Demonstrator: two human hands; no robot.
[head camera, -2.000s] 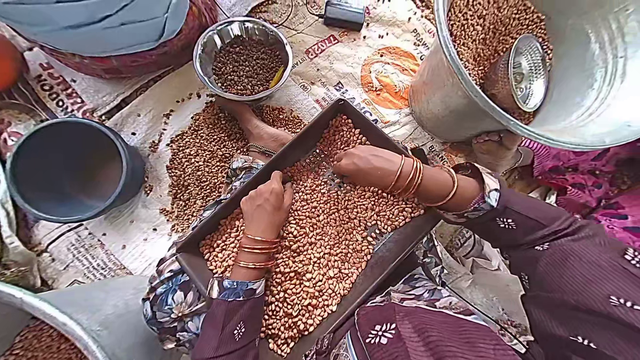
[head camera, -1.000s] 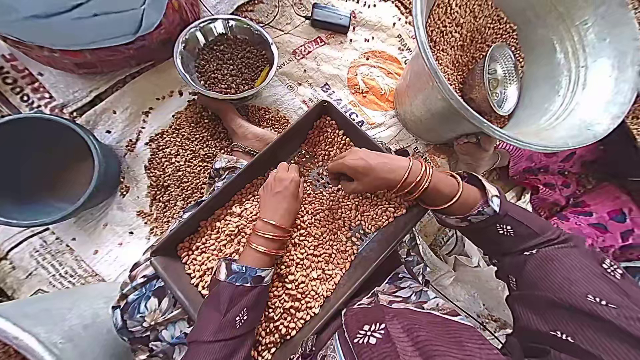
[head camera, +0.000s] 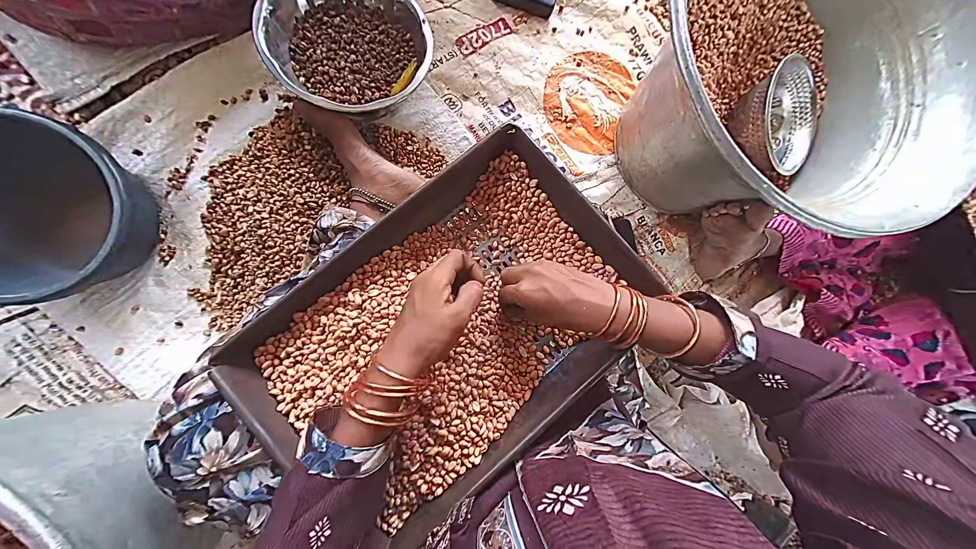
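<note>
A dark rectangular tray with a perforated bottom (head camera: 366, 236) rests across my lap, spread with light brown beans or nuts (head camera: 465, 389). Above its middle is my left hand (head camera: 442, 305), thumb and forefinger curled together; whether something small is pinched there is too small to tell. My right hand (head camera: 553, 296) lies just beside it, low over the beans, its fingertips turned under and hidden. Between the two hands some slots of the tray's bottom show through.
Beyond the tray stands a steel bowl (head camera: 423, 72) of darker beans. A heap of beans (head camera: 259, 221) covers the sack sheet near my foot. At left is a dark bucket (head camera: 126, 221); at right, a large metal tub (head camera: 671, 152) holds beans and a perforated metal cup (head camera: 793, 114). Another metal vessel (head camera: 91, 473) stands lower left.
My left hand has lifted a little from the beans, its thumb and forefinger now curled above them. My right hand stays near the tray's middle.
</note>
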